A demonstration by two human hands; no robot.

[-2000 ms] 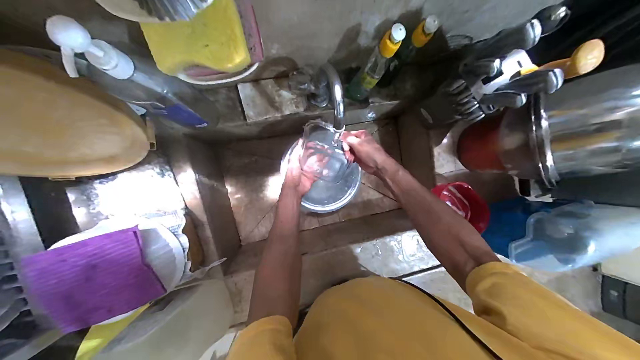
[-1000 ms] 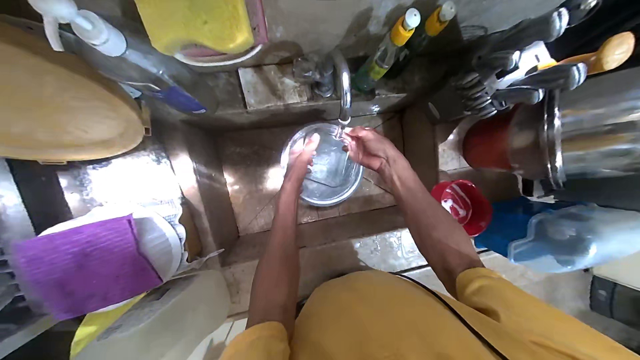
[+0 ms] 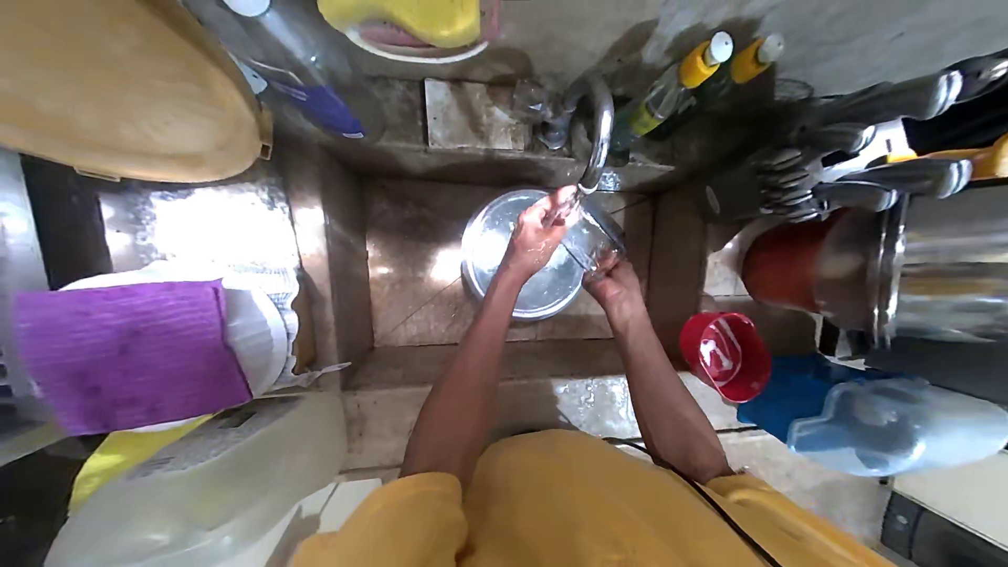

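A clear drinking glass is tilted beneath the mouth of the curved metal faucet. My left hand is at its upper left end, right under the faucet, with wet fingers; whether they grip it is hard to tell. My right hand holds the glass at its lower right end. Below both hands, a round metal bowl stands on the floor of the tiled sink. The hands and the glass hide part of the bowl.
Bottles with yellow caps stand behind the sink, right of the faucet. A knife block, a red cup and a large metal pot are on the right. A purple cloth and a large plastic bottle are on the left.
My left hand has moved right, to just under the faucet. My right hand has moved lower, away from the faucet mouth. The glass now shows tilted between the hands.
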